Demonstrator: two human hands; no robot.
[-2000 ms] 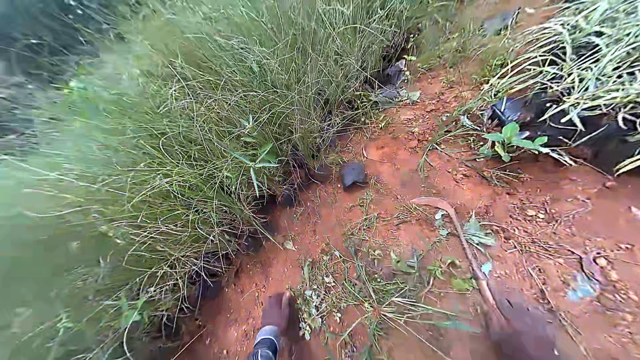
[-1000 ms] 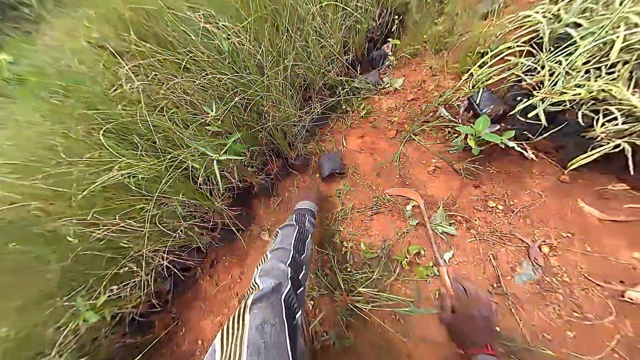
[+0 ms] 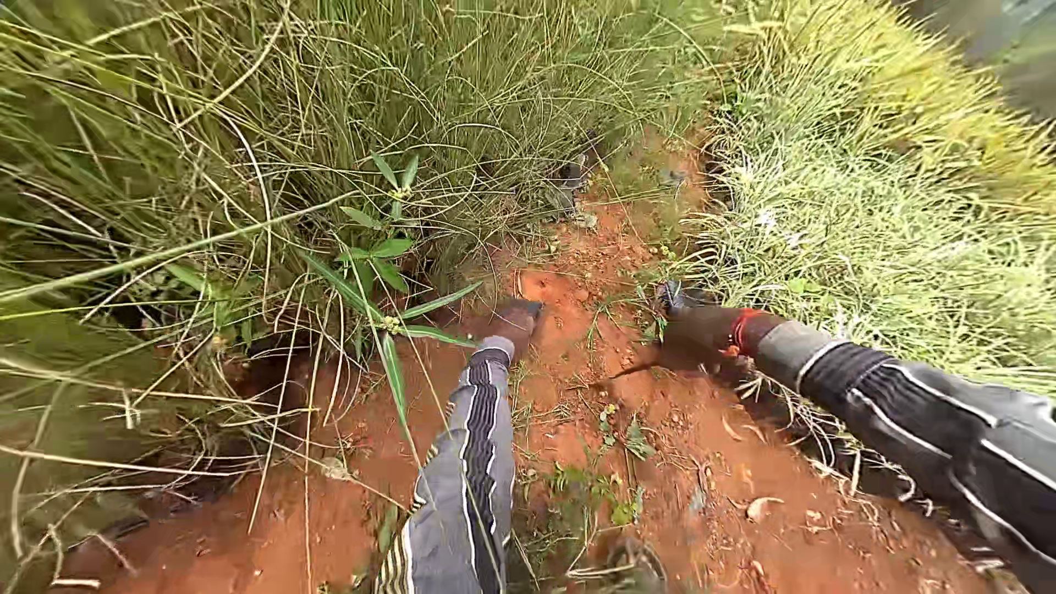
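My left hand (image 3: 516,323), in a grey striped sleeve, reaches down to the red soil at the middle. It covers most of a dark flat piece (image 3: 533,308); whether its fingers grip this is hidden. On the right, my right hand (image 3: 697,332) is blurred and wears a red band at the wrist. A thin curved sickle blade (image 3: 631,371), dark here, points left from it, low over the soil; the handle is hidden in the hand. Just beyond that hand, at the grass edge, lies dark shiny material (image 3: 678,295), perhaps plastic sheet.
Tall grass (image 3: 355,99) with a broad-leaved green plant (image 3: 379,264) borders the left of the red soil strip (image 3: 577,363). Lighter, denser grass (image 3: 874,214) lines the right. Dark debris (image 3: 569,181) lies farther up. Cut grass and weeds (image 3: 602,495) are scattered near the bottom.
My left hand has moved forward to the dark piece, which lay uncovered two seconds ago. My right hand has moved forward with the sickle, to the right-hand grass edge. The view has shifted.
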